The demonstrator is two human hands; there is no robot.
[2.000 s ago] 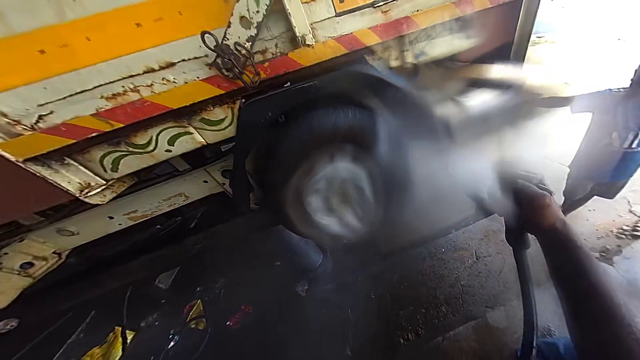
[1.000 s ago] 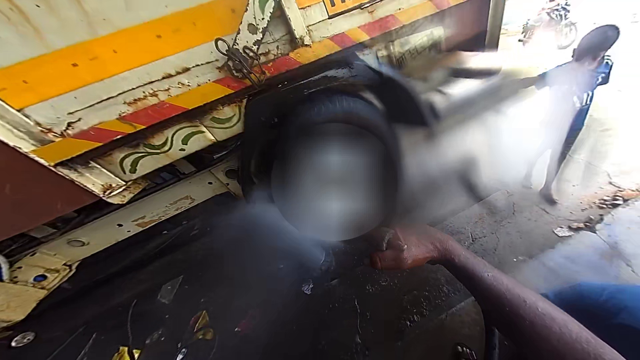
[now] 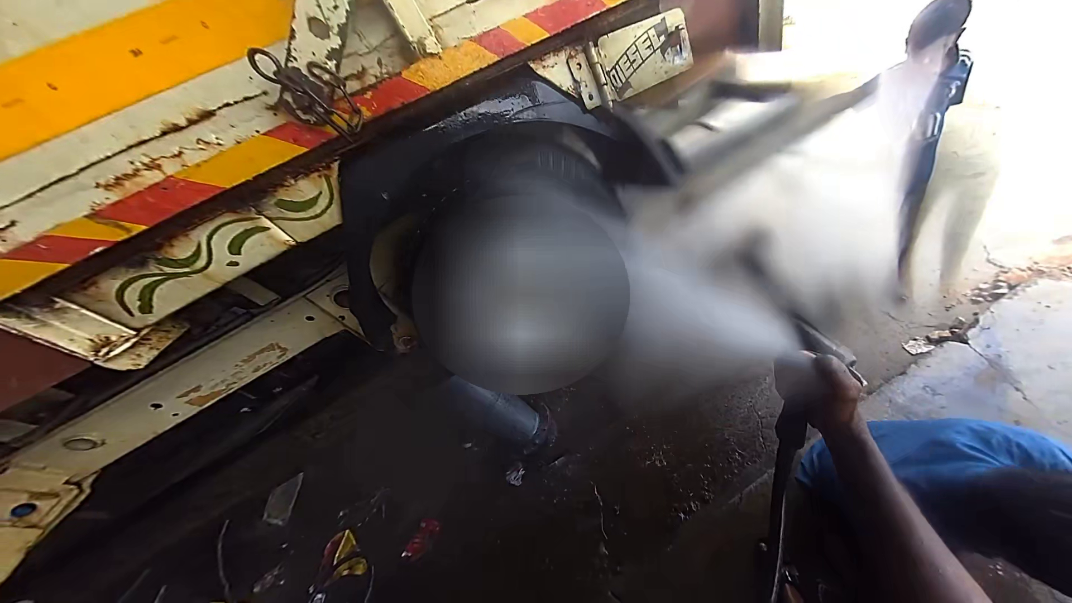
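My right hand point(image 3: 825, 389) is closed around the grip of a spray gun point(image 3: 825, 345) at the right. A black hose point(image 3: 783, 486) runs down from the gun. White spray point(image 3: 712, 322) spreads between the gun and the truck wheel point(image 3: 519, 293) at the middle, whose face is a grey blur. A dark mudguard point(image 3: 502, 109) arches over the wheel. The gun's lance is blurred and partly lost in the mist. My left hand is not seen.
The truck's striped side rail point(image 3: 243, 159), with a hanging chain point(image 3: 310, 92), crosses the upper left. A grey cylinder point(image 3: 494, 410) lies below the wheel. Scraps point(image 3: 343, 553) litter the dark ground. Another person point(image 3: 930, 126) stands at the upper right, and blue trousers point(image 3: 930, 452) show beside my arm.
My right hand has moved right, away from beside the wheel's lower edge, where it was a second ago. The spray now crosses to the wheel from the right.
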